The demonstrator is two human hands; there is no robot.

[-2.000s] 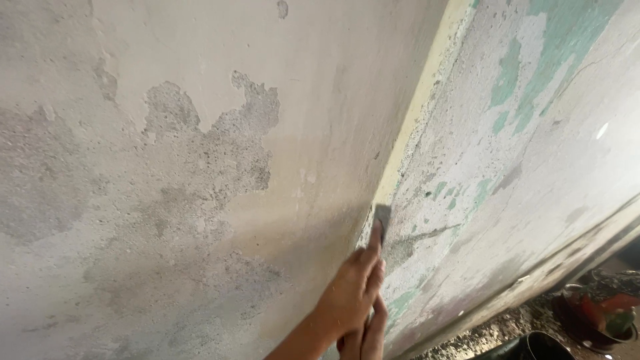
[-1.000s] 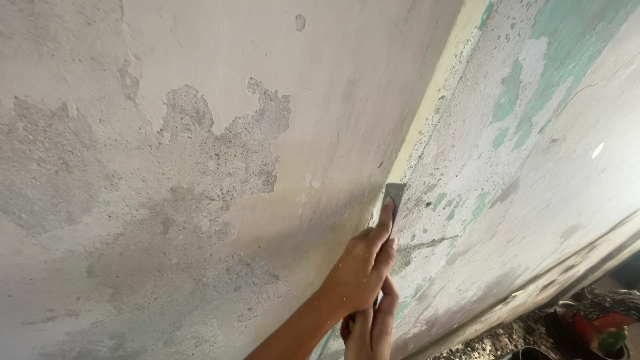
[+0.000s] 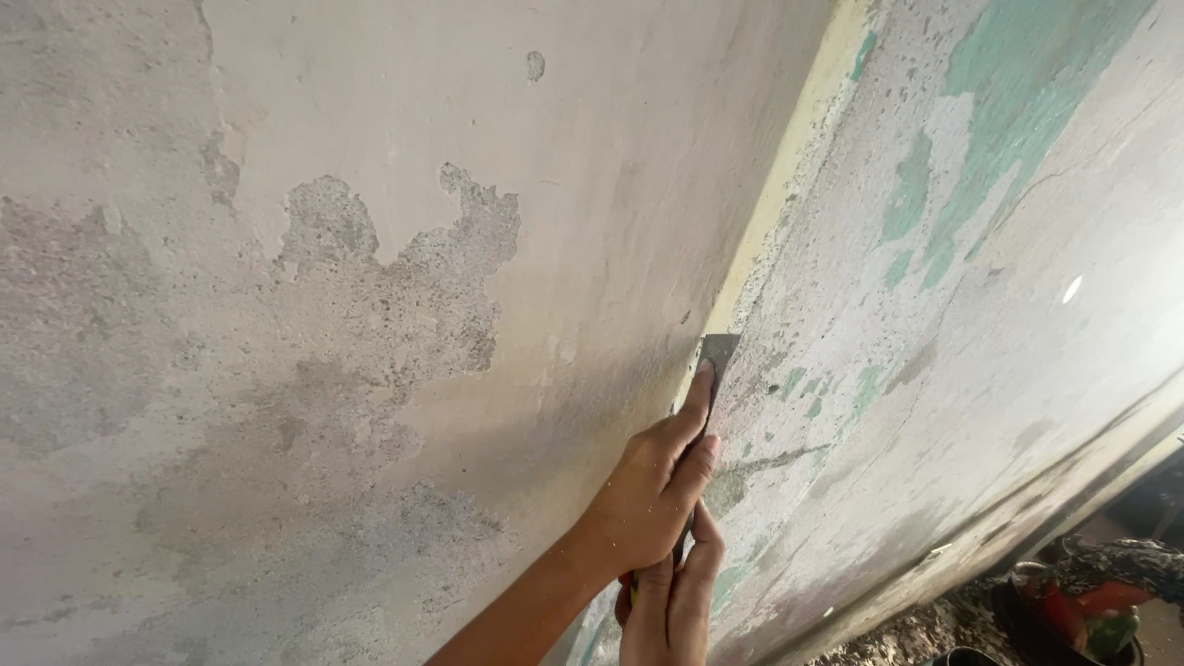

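A putty knife, or flat scraper, [image 3: 722, 349] has its dark metal blade against the yellow painted strip [image 3: 782, 185] at the corner where two wall faces meet. My left hand [image 3: 647, 490] grips it near the blade, with the index finger stretched along the metal. Lower down, my right hand [image 3: 680, 592] is closed around the handle, which is mostly hidden by the fingers. The wall on the left [image 3: 592, 139] has peeled patches of rough grey plaster [image 3: 435, 277]. Flaked green paint [image 3: 1008, 120] marks the pale wall face on the right.
A ledge [image 3: 971, 546] runs along the foot of the right wall. Below it, at the bottom right, lie dry debris [image 3: 911, 634] and a dark pot [image 3: 1013, 615] holding red and green things. The rim of another dark container [image 3: 962, 657] shows at the bottom edge.
The hands stay on the scraper at the wall corner. Its blade sits slightly higher along the yellow strip than two seconds ago. The view has shifted slightly.
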